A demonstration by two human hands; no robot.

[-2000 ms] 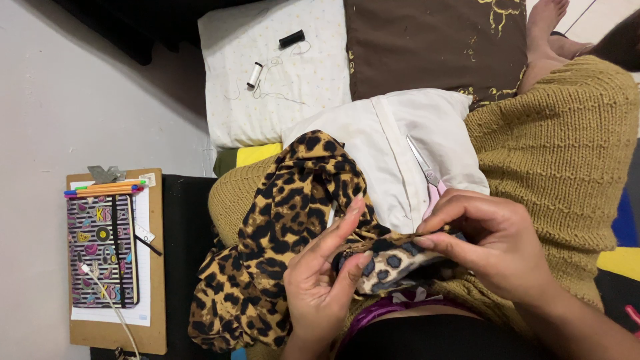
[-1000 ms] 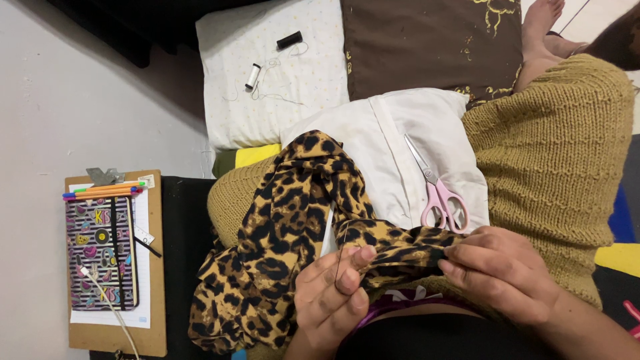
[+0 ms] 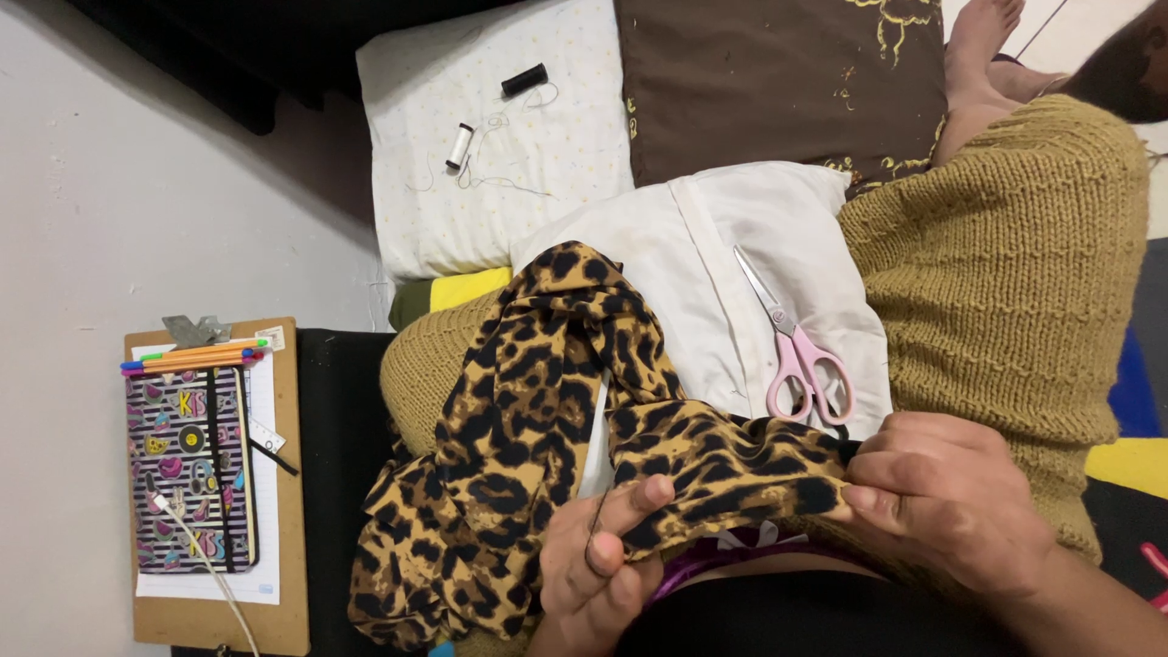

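Leopard-print fabric (image 3: 511,456) lies across my lap, with one folded edge stretched between my hands. My right hand (image 3: 940,502) pinches that edge between thumb and fingers. At the near end of the stretch is my left hand (image 3: 607,557), palm partly up, with a dark thread (image 3: 595,525) looped over its fingers; its thumb and the cloth touch, but how firmly it grips is hidden. No needle can be made out. Pink-handled scissors (image 3: 792,347) rest on a white cushion (image 3: 712,265) just beyond the fabric, their blades pointing away.
A black thread spool (image 3: 524,80) and a white spool (image 3: 459,147) with loose thread lie on a white pillow (image 3: 411,219). Beside it is a brown cushion (image 3: 776,91). At left, a clipboard (image 3: 297,547) holds a patterned notebook (image 3: 192,465), pens (image 3: 196,356) and a white cable (image 3: 205,557).
My right hand has moved off the scissors' handles, which now show fully. The fabric edge, earlier folded to its pale underside between both hands, now lies print side up and stretched.
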